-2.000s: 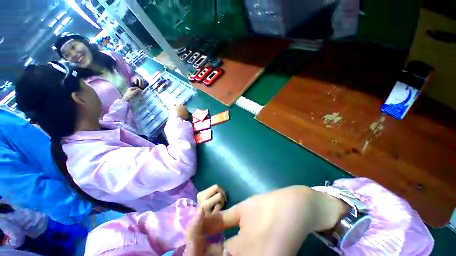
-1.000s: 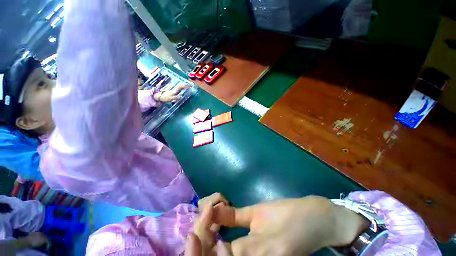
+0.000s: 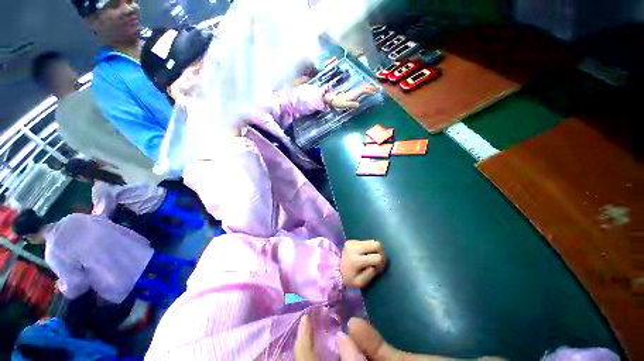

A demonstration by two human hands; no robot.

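My left hand (image 3: 364,263) rests at the bench's near edge with its fingers curled; no object shows in it. My right hand (image 3: 395,350) is at the bottom edge, blurred and mostly cut off. Its visible fingers are apart, in front of pink cloth, and nothing shows between them. Several flat orange-red cards or labels (image 3: 409,147) lie on the green bench top (image 3: 431,247), beyond my left hand. One lies tilted over another.
Red phones (image 3: 418,76) and dark phones stand in rows on a brown board (image 3: 452,99). Another brown board (image 3: 565,176) is at right. A neighbour in pink (image 3: 236,176) has a hand on a clear tray (image 3: 321,116). White glare or a bright sleeve blurs the upper middle. Other people are behind.
The view has swung left and the cards sit further right in it. My right hand has dropped towards the bottom edge, its watch out of sight. The blue-and-white box has left the picture.
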